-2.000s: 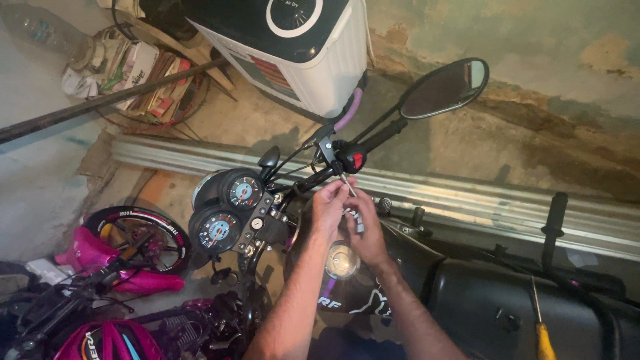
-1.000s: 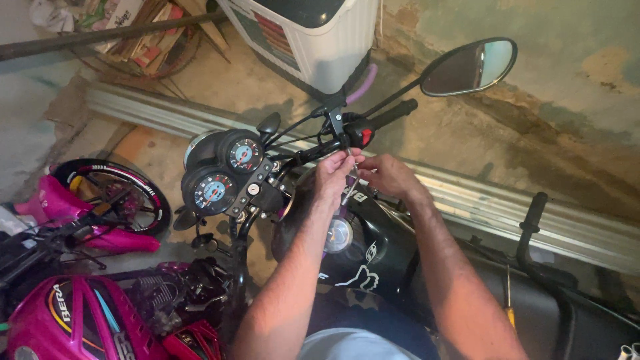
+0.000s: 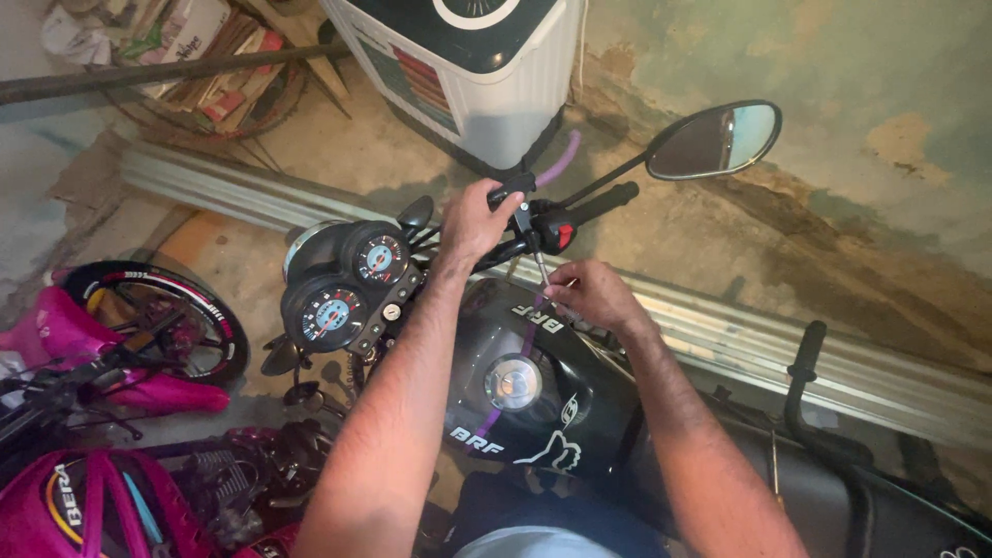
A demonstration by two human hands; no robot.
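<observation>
My left hand (image 3: 477,221) grips the black brake master cylinder (image 3: 511,190) on the motorcycle's right handlebar, thumb against its near side. My right hand (image 3: 593,294) holds a slim metal tool (image 3: 541,266) whose upper end meets the bracket by the red-buttoned switch housing (image 3: 559,234); its exact kind I cannot tell. Outward from there are the black handlebar grip (image 3: 608,203) and the oval mirror (image 3: 714,139). Below my hands is the black fuel tank (image 3: 550,380) with its metal cap (image 3: 513,382). Two round gauges (image 3: 333,318) lie left of my left forearm.
A white washing machine (image 3: 504,101) stands beyond the handlebar. Long metal profiles (image 3: 775,349) lie along the floor behind the motorcycle. A pink motorcycle (image 3: 46,496) and its wheel (image 3: 201,325) are at the left. A screwdriver (image 3: 775,465) rests on the black seat (image 3: 736,442).
My left hand has moved up from beside my right hand to the brake master cylinder. My right hand has shifted slightly down, away from the handlebar. The view has shifted.
</observation>
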